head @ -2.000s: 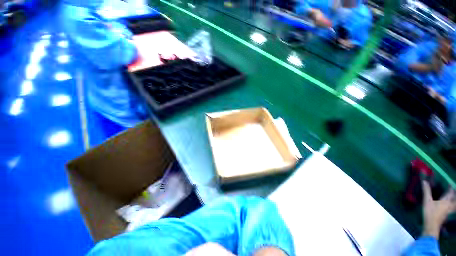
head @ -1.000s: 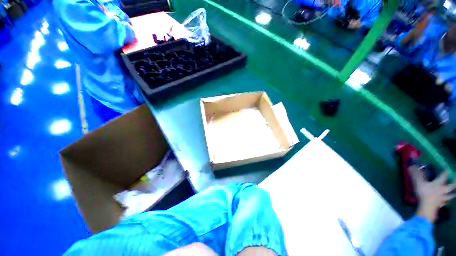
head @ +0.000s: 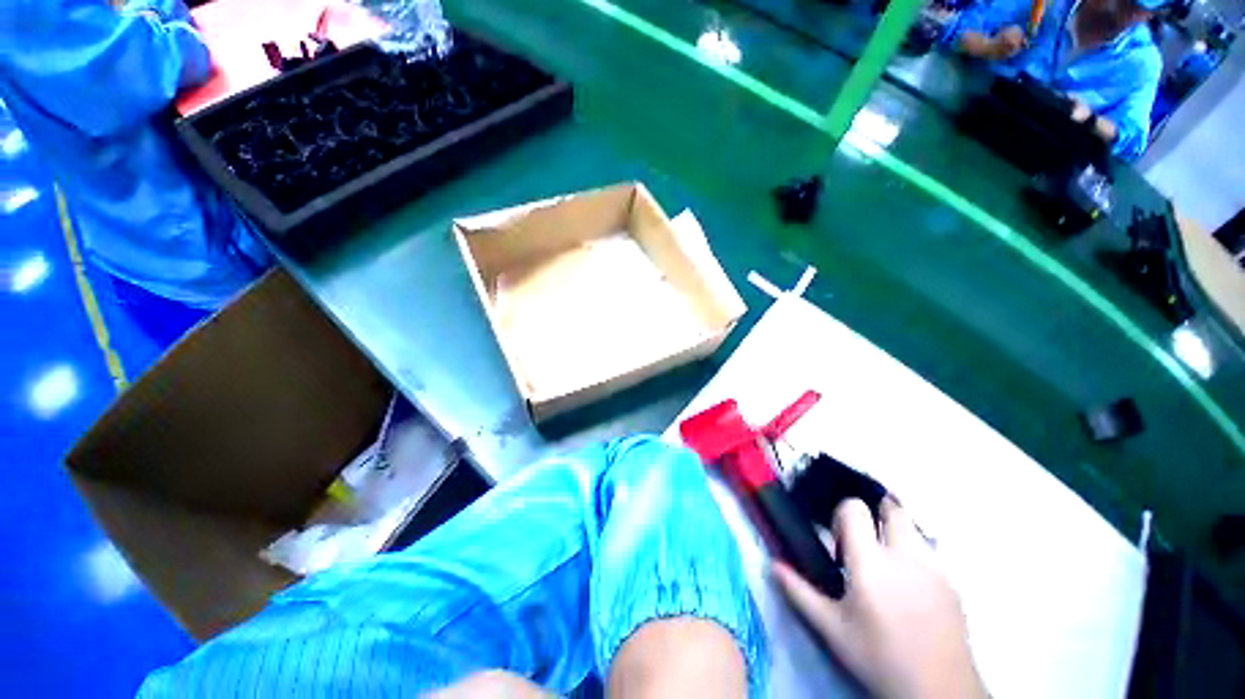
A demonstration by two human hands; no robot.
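Observation:
My right hand (head: 894, 601) is closed around the black grip of a red-and-black device (head: 731, 434) over the white work sheet (head: 1045, 546). The device's red end points to the upper left. A thin red piece (head: 795, 414) sticks out beside it. A black head part (head: 836, 488) lies against the grip, under my fingertips. Of my left arm, the blue sleeve and the bare wrist show at the bottom centre; the left hand is cut off by the bottom edge. A patch of skin at the bottom edge further left is unclear.
An open carton (head: 537, 366) stands left of the sheet. A larger cardboard box (head: 164, 451) is at lower left. A black tray of dark parts (head: 321, 215) is at upper left, beside a person in blue. Dark parts (head: 1113, 419) lie on the green line; another person is across it.
My right hand has come from the green line at the right onto the sheet, bringing the red-and-black device and black part. The view has turned right. The thin tool on the sheet no longer shows.

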